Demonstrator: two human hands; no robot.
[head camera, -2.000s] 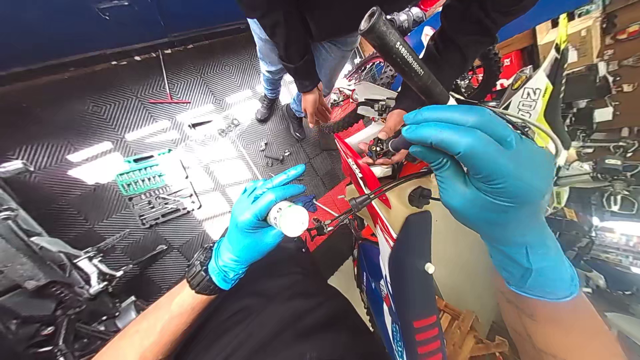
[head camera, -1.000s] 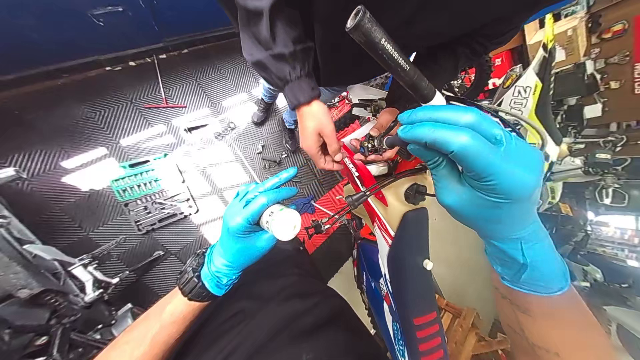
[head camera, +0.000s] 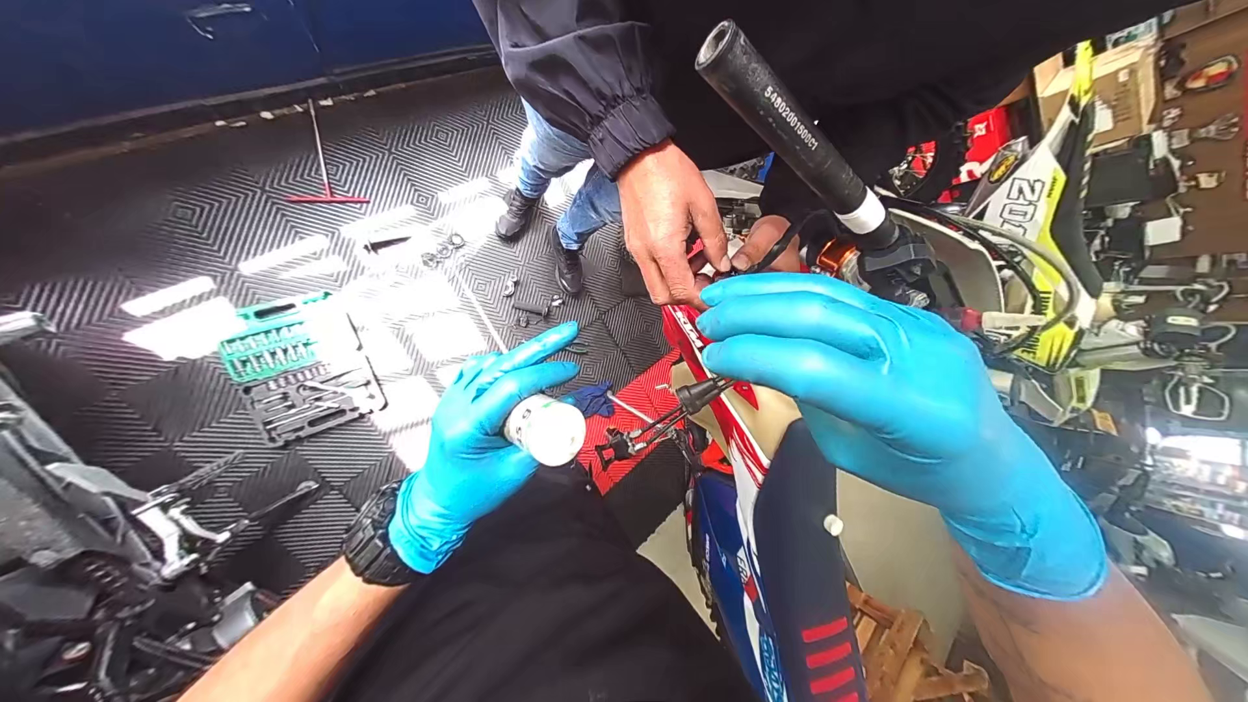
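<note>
My left hand (head camera: 478, 444), in a blue glove, grips a white cylindrical container (head camera: 546, 430) at centre left. My right hand (head camera: 877, 390), also gloved, is raised over the dirt bike's fuel tank and red-and-white shroud; its palm side is hidden, so I cannot tell whether it holds anything. Beyond its fingers a black tube (head camera: 795, 127) with a white band slants up to the left. A co-worker's hands (head camera: 673, 219) touch a small dark part just past my right fingertips. The bike's dark seat (head camera: 804, 575) runs down below my right hand.
An open green tool case (head camera: 278, 336) with a socket set lies on the patterned floor at left. Motorcycle parts (head camera: 107, 546) fill the lower left. A second person's legs (head camera: 575, 185) stand beyond the bike. Another dirt bike (head camera: 1033, 224) is at right, near a wooden pallet (head camera: 907, 643).
The co-worker's arm has come in over the front of the bike, and both their hands now meet at the small part. My own hands have barely moved.
</note>
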